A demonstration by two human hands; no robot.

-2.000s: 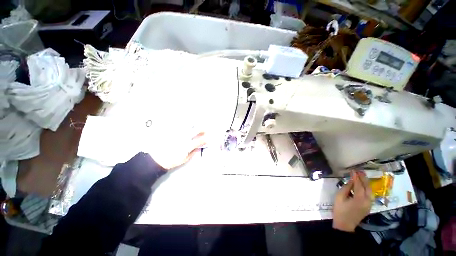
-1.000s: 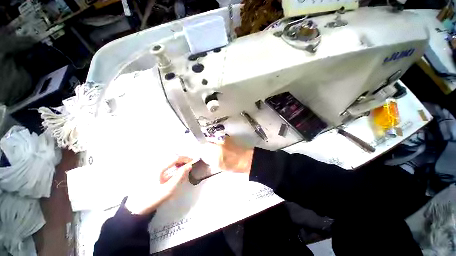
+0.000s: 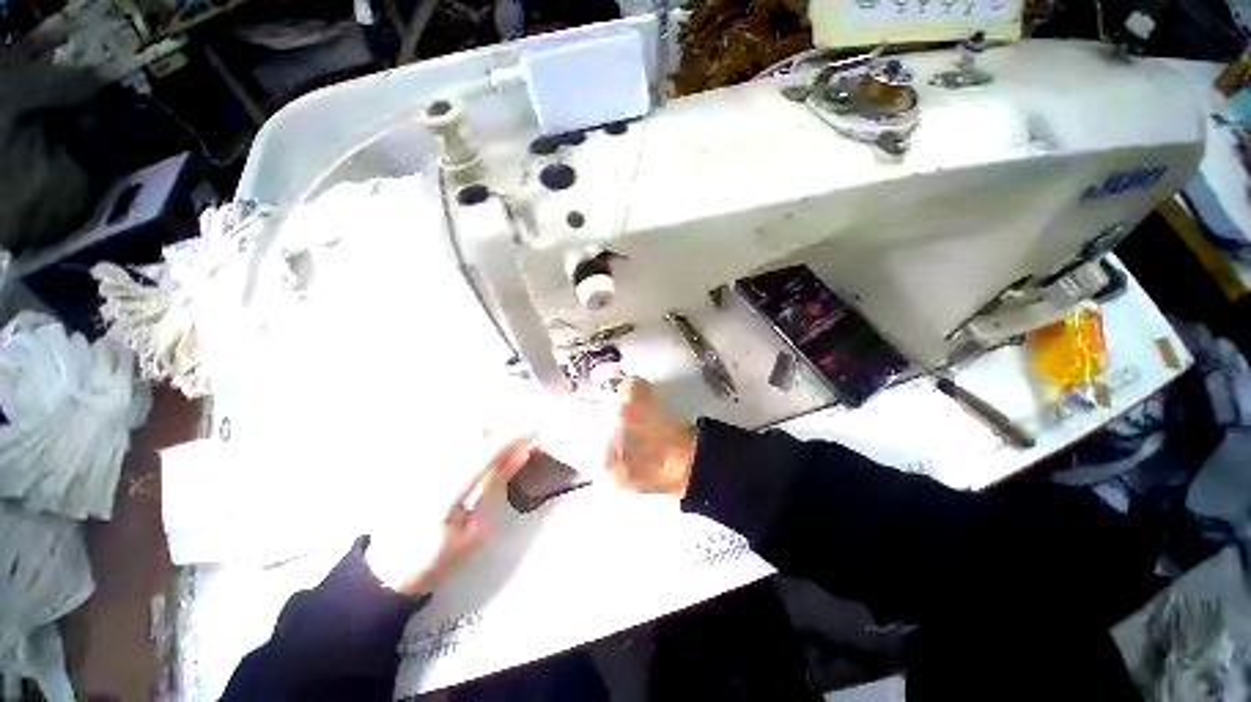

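Observation:
White fabric [image 3: 371,357], overexposed and merging with the white table, lies left of and in front of the presser foot [image 3: 598,365] of the cream sewing machine [image 3: 851,178]. My right hand [image 3: 650,442] is just in front of the foot, fingers bent down and pinched on the white fabric. My left hand [image 3: 464,524] lies to its left, fingers pointing toward the needle area; glare hides whether it grips the fabric or rests on it. A dark grey-brown opening or patch [image 3: 546,480] shows between the hands.
Under the arm are a slim metal tool [image 3: 703,354], a small dark block [image 3: 782,368] and a black phone [image 3: 826,332]. A dark stick tool [image 3: 985,412] and an orange packet [image 3: 1067,348] lie right. Looped strips [image 3: 168,305] lie left; a white bin [image 3: 343,124] stands behind.
My right hand has come from the orange packet at the right to the presser foot. My left hand has moved nearer the table's front edge. The view has shifted; the stick tool now lies free.

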